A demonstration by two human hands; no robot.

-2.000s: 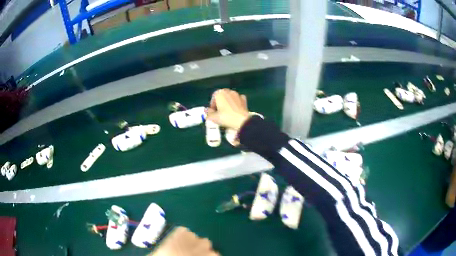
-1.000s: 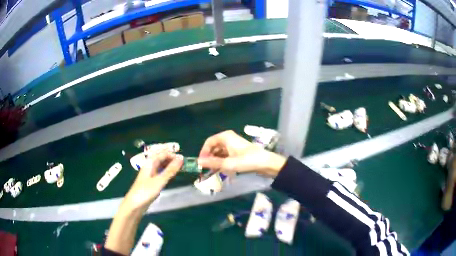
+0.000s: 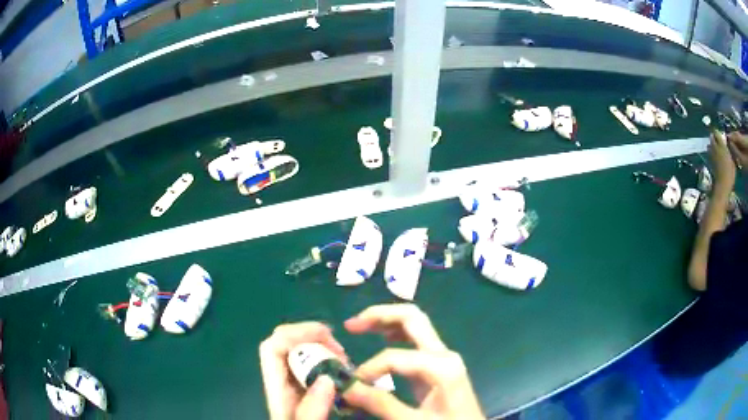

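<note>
A white shell [image 3: 307,361] with a dark inside is in my left hand [image 3: 283,369], low in the middle of the view. My right hand [image 3: 422,369] touches its open side and pinches a small dark green part [image 3: 343,373], likely the circuit board, at the shell. A small white piece shows by my right fingers. The fingers hide much of the shell and any wires. On the near strip in front of my hands lie two wired white shells, one [image 3: 360,251] on the left and one [image 3: 407,263] on the right, apart from each other.
A pale metal rail [image 3: 287,205] and upright post [image 3: 417,98] divide the near strip from the belt. Several shells [image 3: 510,264] pile up at right; a wired pair [image 3: 187,299] lies left. An open shell [image 3: 269,175] and flat strips [image 3: 172,194] lie on the belt. Another person's arm [image 3: 712,213] is at right.
My hands have come back from over the rail to the near strip. The green board was between both hands; now a white shell is in my left hand too. The view has shifted.
</note>
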